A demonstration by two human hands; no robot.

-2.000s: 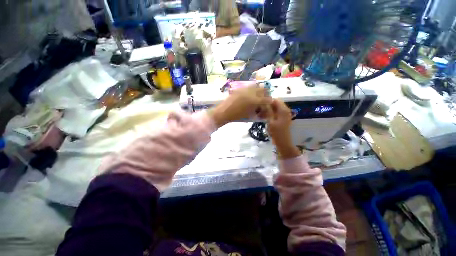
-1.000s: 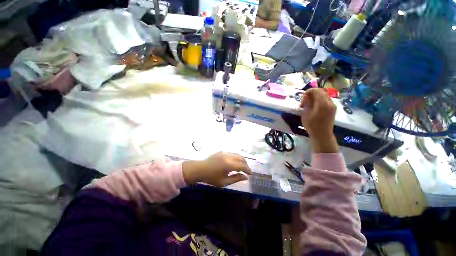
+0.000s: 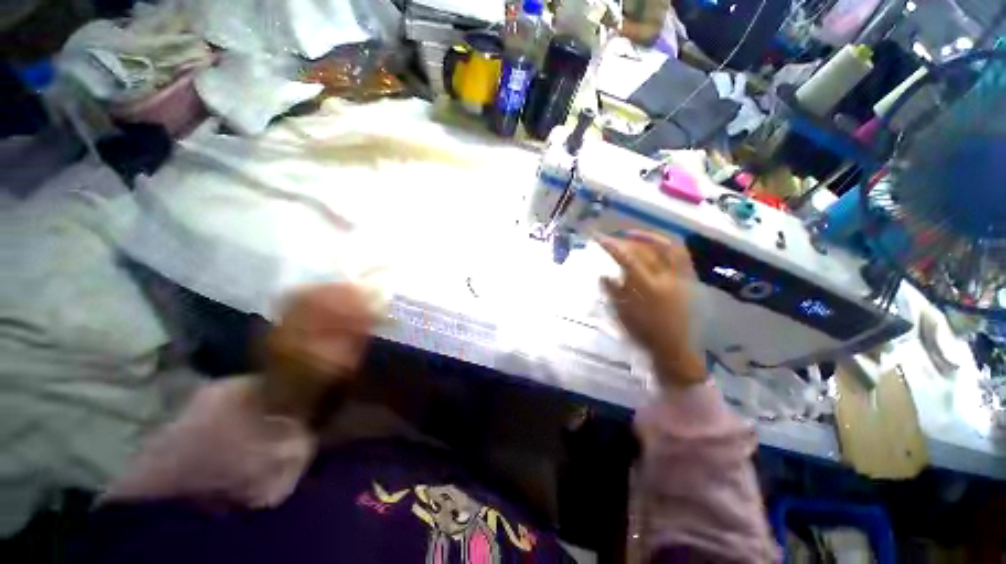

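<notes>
The white sewing machine [image 3: 728, 270] stands on the table with its lit needle area at its left end. My right hand [image 3: 653, 289] is raised in front of the machine arm, just right of the needle area, fingers spread; I see nothing in it. My left hand [image 3: 322, 331] is blurred over the table's front edge; a pale bit shows by its fingertips, and I cannot tell whether it holds anything. Cream-white cloth [image 3: 320, 209] lies flat on the table to the left of the machine and hangs over the edge.
A yellow mug [image 3: 475, 75], a blue-capped bottle [image 3: 514, 88] and a dark bottle [image 3: 559, 86] stand behind. A pink block [image 3: 682, 183] sits on the machine arm. A blue fan [image 3: 960, 165] is at right, a tan flat piece [image 3: 880, 419] at the table's right end, a blue basket [image 3: 886, 527] below.
My left hand has moved left, away from the table's middle. My right hand has come down from the top of the machine arm to its front. The view has shifted.
</notes>
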